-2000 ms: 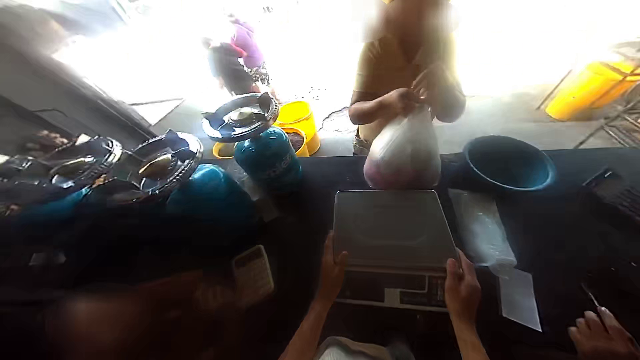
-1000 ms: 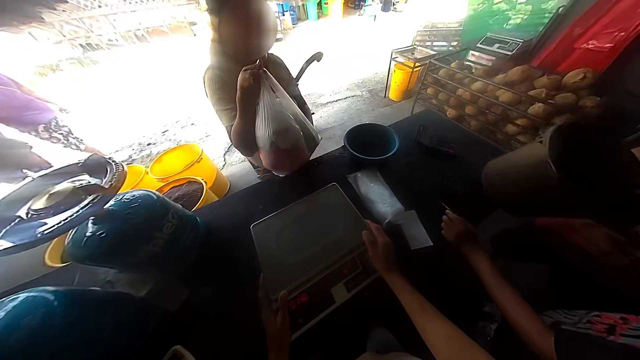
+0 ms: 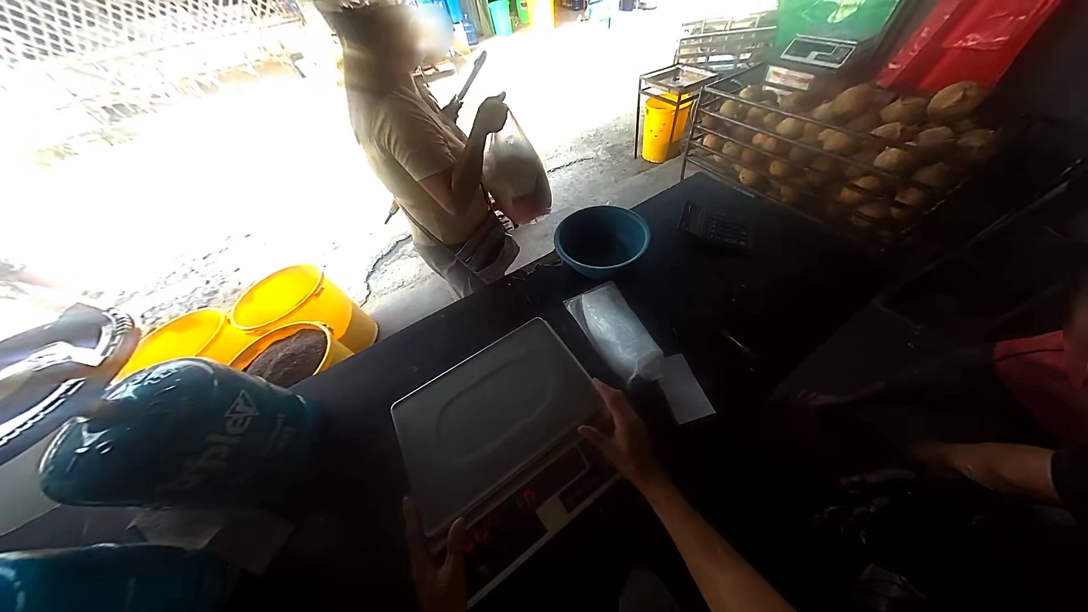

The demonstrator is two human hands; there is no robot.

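Observation:
A digital weighing scale [image 3: 497, 416] with a flat metal pan stands on the black counter, red digits lit on its front. My left hand [image 3: 435, 552] rests against its near left corner, thumb and fingers apart. At the right corner, my right hand [image 3: 622, 433] touches the side of the scale. Just beyond that hand lie a clear plastic bag roll [image 3: 614, 327] and a white sheet [image 3: 687, 389]. A blue-green plastic basin [image 3: 602, 240] sits at the counter's far edge. Across the counter a person holds up a filled plastic bag [image 3: 517, 170].
Teal gas cylinders [image 3: 183, 438] stand at left, near yellow buckets [image 3: 289, 297]. A calculator [image 3: 714, 228] lies right of the basin. Behind it, a metal rack [image 3: 837, 161] holds many coconuts. Other people's arms show at right.
The person across the counter has turned sideways and moved from behind the counter's edge toward the left, still holding the bag. My hands remain at the scale. The view has swung right since the first frame.

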